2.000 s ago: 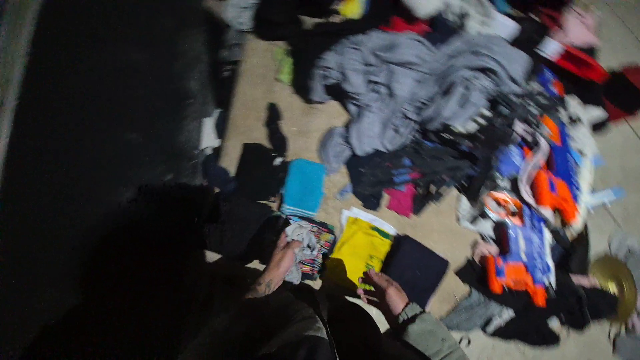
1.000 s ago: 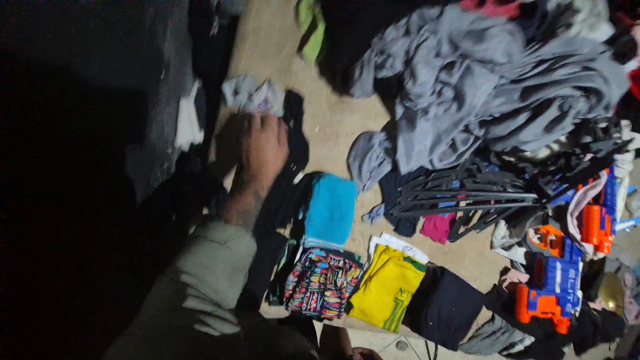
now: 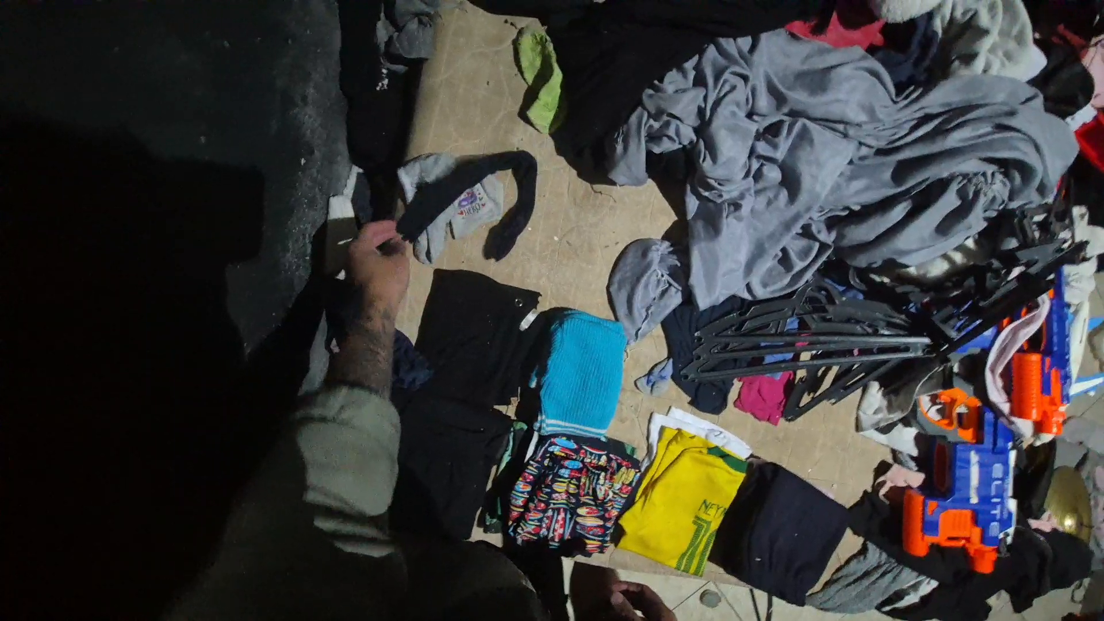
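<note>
My left hand is at the left edge of the cardboard-coloured surface, its curled fingers pinching one end of a long dark sock. The sock arches across a small grey printed garment that lies flat. Below are folded black clothes, a folded turquoise ribbed garment, a colourful patterned one, a yellow jersey and a dark folded garment. My right hand shows only partly at the bottom edge, below the surface's near side; its grip is unclear.
A large crumpled grey cloth lies at upper right. Black plastic hangers are heaped below it, beside blue and orange toy blasters. A lime-green sock lies near the top. Dark space borders the left edge.
Two seconds ago the grey printed garment was in my left hand above the patterned one; it now lies farther up. My left hand has let it go and taken the dark sock. My right hand has moved down.
</note>
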